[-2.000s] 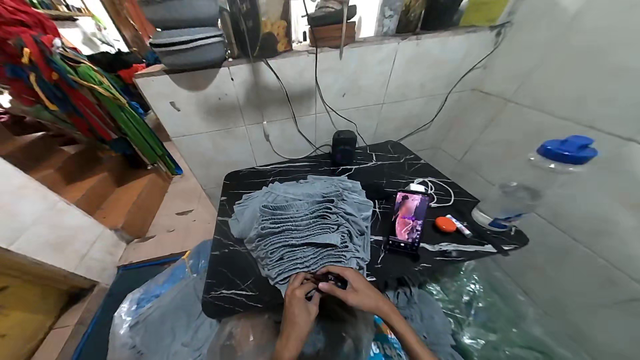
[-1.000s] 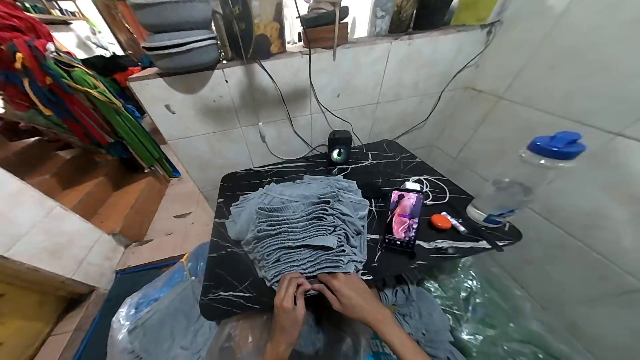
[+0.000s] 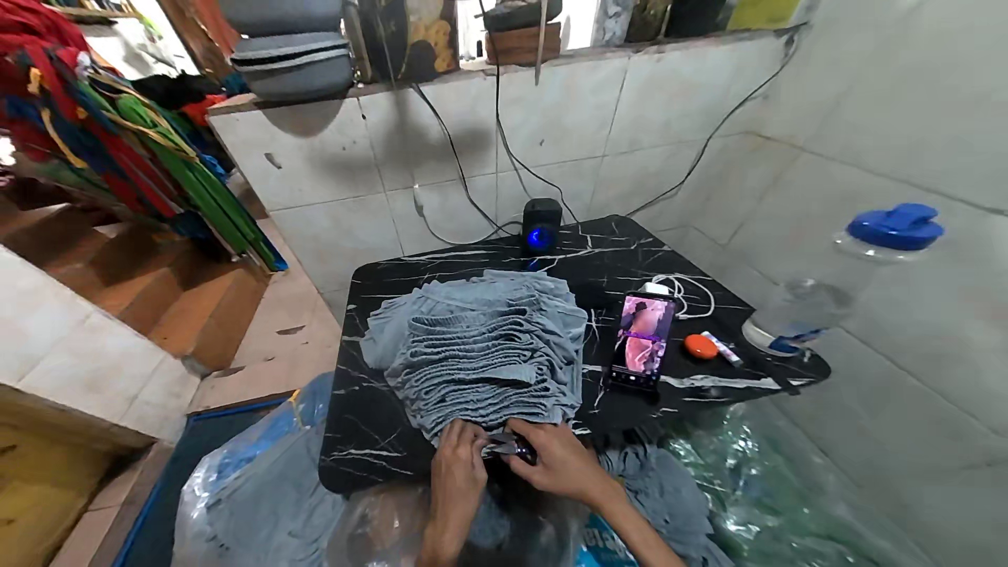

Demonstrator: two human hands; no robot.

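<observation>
A fanned stack of grey-blue fabric pieces (image 3: 480, 354) lies on a black marble-patterned table (image 3: 362, 394). My right hand (image 3: 555, 461) holds a small cutting tool with metal blades and a dark handle (image 3: 512, 447), probably thread snips, its blades pointing left. At the near edge of the stack my left hand (image 3: 459, 465) pinches the fabric, its fingertips beside the blades. What exactly lies between the blades is too small to tell.
Right of the stack lie a lit smartphone (image 3: 643, 342), a white charger with cable (image 3: 657, 289), an orange round object (image 3: 700, 346) and a plastic bottle with blue lid (image 3: 835, 283). A small black speaker (image 3: 542, 224) stands behind. Plastic bags (image 3: 260, 488) flank the table.
The metal blades now show between my hands, which stay at the stack's near edge. The speaker's light has turned blue.
</observation>
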